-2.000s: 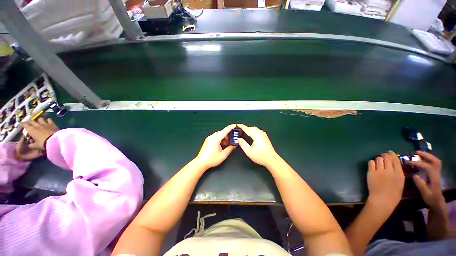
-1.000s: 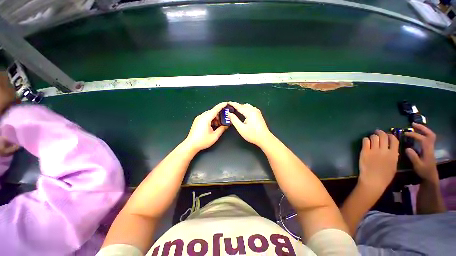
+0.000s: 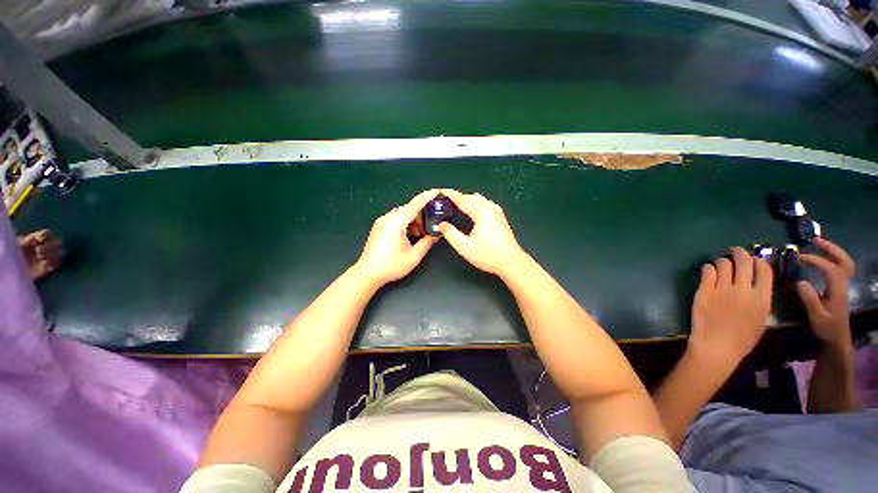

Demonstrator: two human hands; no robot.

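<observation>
A small black unit point(image 3: 439, 212) with a rounded square face is held between my two hands, above the green bench near the middle of the view. Its screen is mostly dark with small pale marks. My left hand point(image 3: 396, 241) grips its left side, and a reddish-brown patch shows between the palm and the unit. My right hand point(image 3: 481, 234) grips its right side, with the thumb at the lower part of the face. The underside of the unit is hidden.
The green bench point(image 3: 597, 231) has a pale strip point(image 3: 385, 149) with a torn brown patch point(image 3: 631, 161). At right, another person's hands point(image 3: 734, 300) handle small black units point(image 3: 807, 228). At left are a pink sleeve point(image 3: 96, 395), a hand, a parts tray point(image 3: 21, 159) and a metal post point(image 3: 77, 111).
The view has tilted down since the first frame. The unit's blue-white display has turned mostly dark. The person in pink at left has shifted left and down, uncovering bench and part of the tray.
</observation>
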